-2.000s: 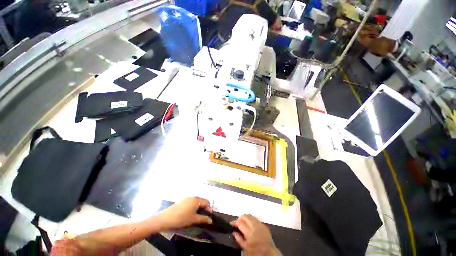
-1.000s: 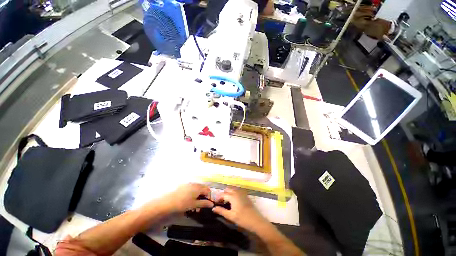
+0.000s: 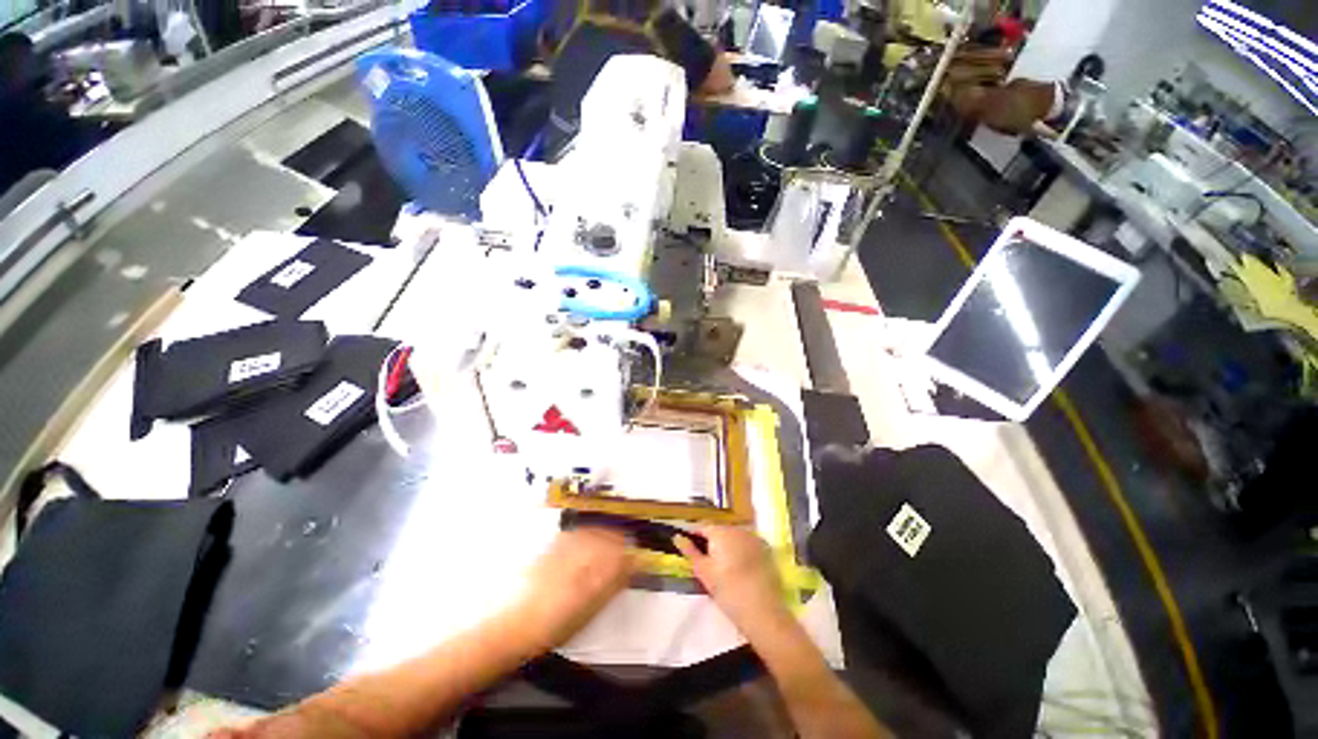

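My left hand [image 3: 581, 566] and my right hand [image 3: 733, 560] hold a dark folded edge of a black fabric piece [image 3: 636, 533] between them, at the near edge of the amber clamp frame [image 3: 740, 477]. The piece lies over part of the yellow tape edging [image 3: 791, 498]. Its remainder is partly hidden under my hands and arms. The white sewing machine head [image 3: 557, 383] with a red logo stands over the frame's left part. More black fabric [image 3: 593, 718] shows at the bottom edge between my forearms.
Black panels with a white label [image 3: 908, 530] lie at right, near a tablet-like screen [image 3: 1032, 318]. Labelled black pieces [image 3: 239, 368] lie at left, with a black bag piece [image 3: 101, 599] nearer. A blue fan [image 3: 434, 133] stands behind. A person [image 3: 622, 41] is at the back.
Both hands have moved forward from the near table edge to the clamp frame, bringing the black piece along. The camera view has shifted, so the surroundings sit differently in the picture.
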